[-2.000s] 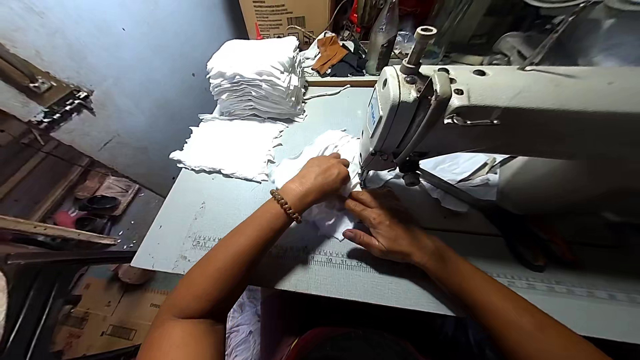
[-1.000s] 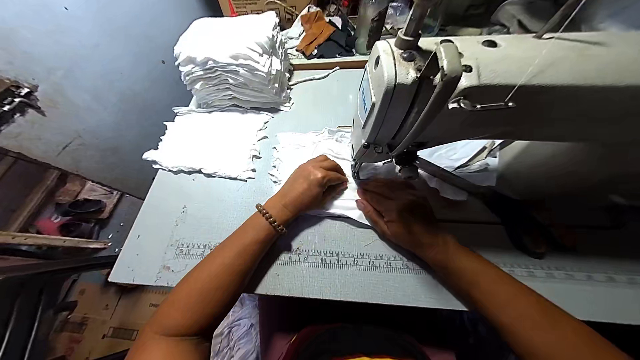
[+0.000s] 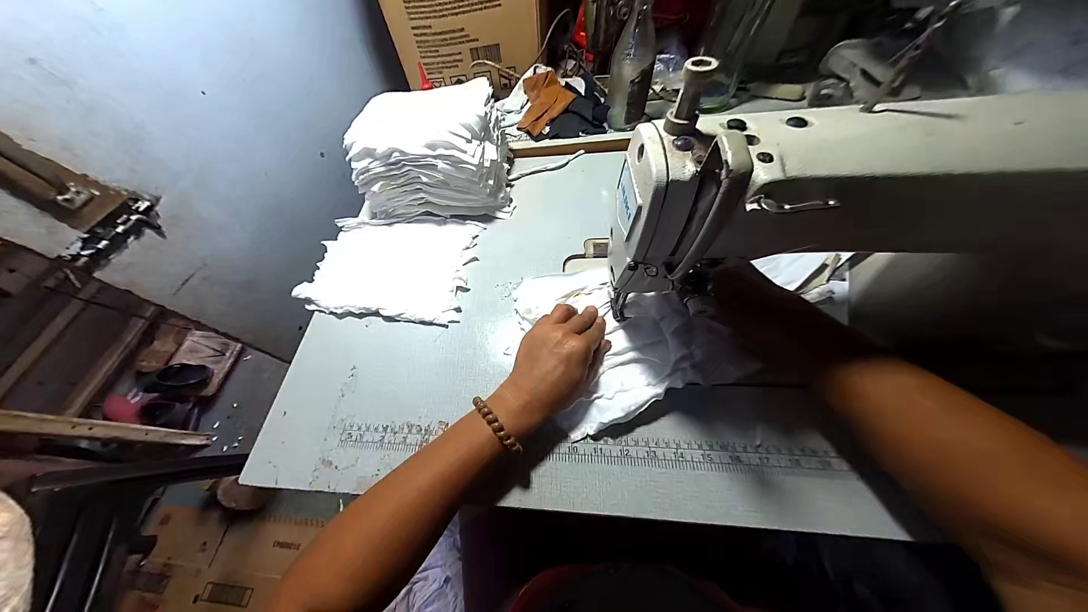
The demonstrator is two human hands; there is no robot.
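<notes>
Under the needle area of a white industrial sewing machine (image 3: 680, 195) lies a gathered white cloth (image 3: 629, 357). My left hand (image 3: 561, 353), with a beaded bracelet at its wrist, rests on the cloth just left of the presser foot (image 3: 619, 304); its fingers are curled, and whether they pinch the fabric is unclear. My right hand (image 3: 748, 306) is in shadow under the machine arm, right of the needle, its fingers mostly hidden. Left of the machine, a tall stack of folded white cloths (image 3: 429, 153) stands behind a flatter white cloth piece (image 3: 391, 268).
A ruler scale (image 3: 663, 453) runs along the front of the sewing table (image 3: 408, 365). Behind it are a glass bottle (image 3: 631, 72), orange and dark fabric scraps (image 3: 546, 102) and a cardboard box (image 3: 463, 38). A wall stands at the left.
My right hand has moved from beside the presser foot to farther right, beneath the machine arm. The white cloth now spreads farther toward the table's front edge.
</notes>
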